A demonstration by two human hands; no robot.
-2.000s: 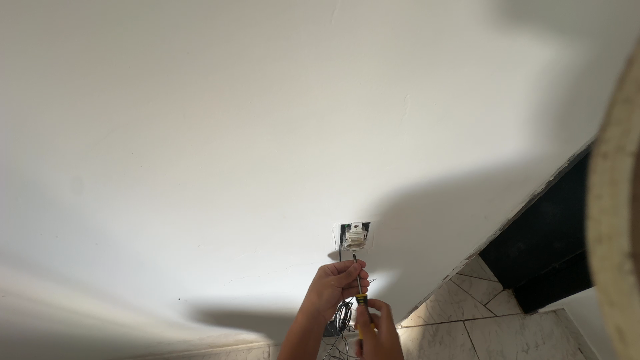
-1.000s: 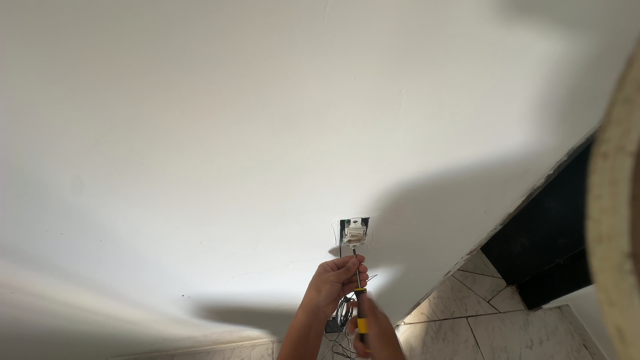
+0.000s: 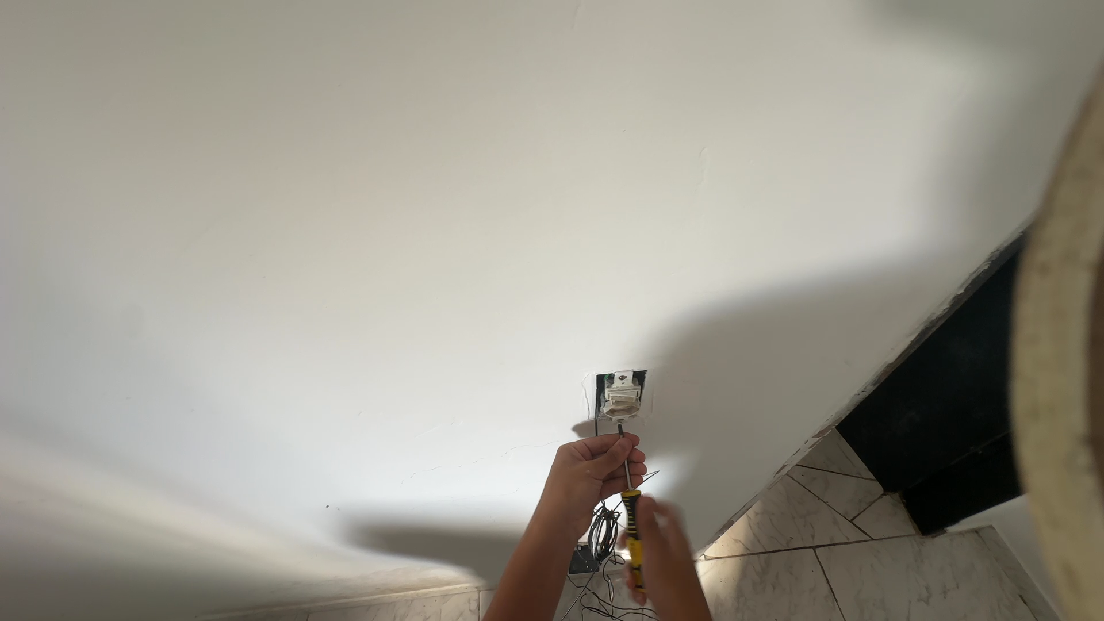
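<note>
A white electrical socket module [image 3: 622, 397] sits in a dark square wall box opening in the white wall. A screwdriver with a yellow and black handle [image 3: 634, 539] points up at the module's lower edge, its tip at or close to the screw there. My left hand [image 3: 599, 466] pinches the metal shaft just below the tip. Around the handle is my right hand [image 3: 664, 543], blurred, with its fingers on the grip. Behind and below my hands hangs a coil of thin dark wire [image 3: 605, 533].
Beneath the coil, a dark box [image 3: 584, 559] is low on the wall. Loose wires trail over the marble-look floor tiles [image 3: 768, 526]. A black panel or opening [image 3: 940, 379] lies to the right, past the wall's chipped edge. A pale curved object [image 3: 1048, 345] fills the far right.
The screwdriver handle has turned and my right hand has shifted its grip on it. My left hand stays at the shaft below the module.
</note>
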